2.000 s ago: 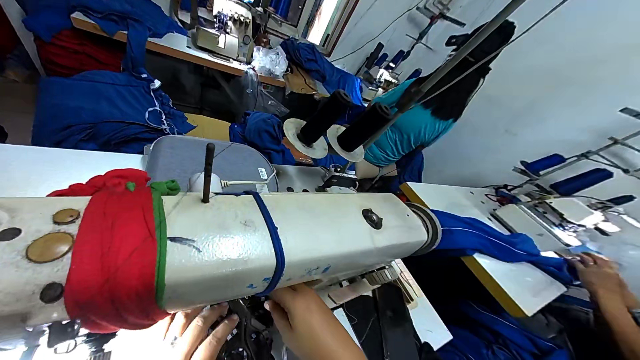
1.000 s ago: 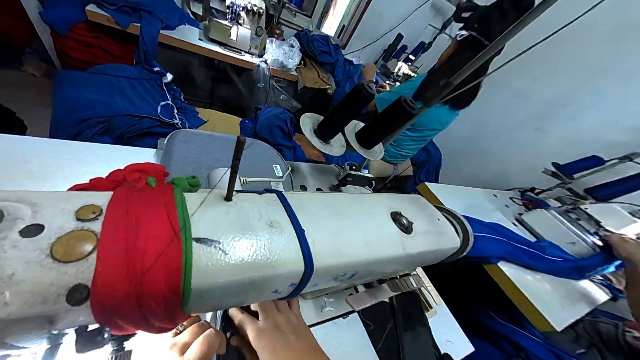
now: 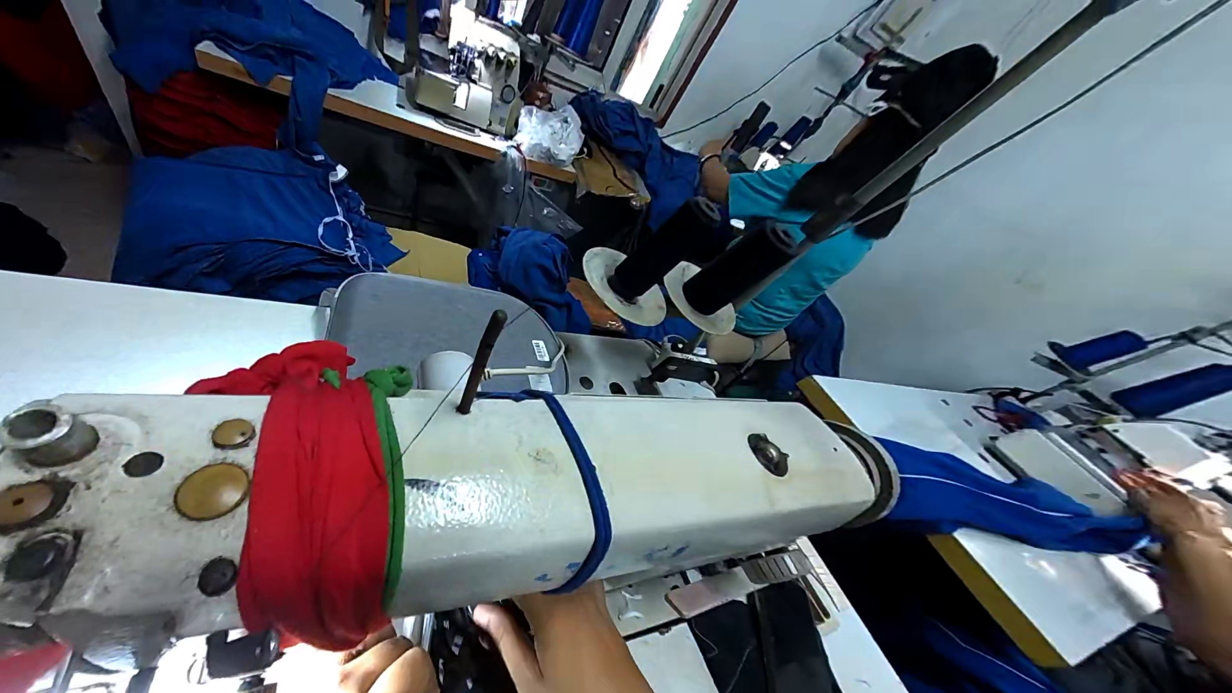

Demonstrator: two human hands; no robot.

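The cream arm of an industrial sewing machine (image 3: pixel 674 462) crosses the view, with a red cloth (image 3: pixel 313 510) and a blue band (image 3: pixel 582 481) tied round it. Below its lower edge show the curled fingers of my left hand (image 3: pixel 385 664). To the right is my right hand (image 3: pixel 558 635), its thumb pointing left and its fingertips hidden under the arm. Between the hands lies a dark, light-speckled thing (image 3: pixel 457 654), perhaps fabric; whether either hand grips it is hidden. Black fabric (image 3: pixel 760 640) lies on the machine bed, right of my right hand.
Two black thread cones (image 3: pixel 712 260) stand behind the arm. A co-worker in a turquoise top (image 3: pixel 808 250) sits beyond. At right, another person's hand (image 3: pixel 1174 529) touches blue fabric (image 3: pixel 1001 496) on a table. Blue cloth (image 3: pixel 231 221) is heaped at back left, near an overlock machine (image 3: pixel 472 82).
The fingers of my left hand, spread two seconds ago, are now curled. At right, the other person's hand has shifted on the blue fabric.
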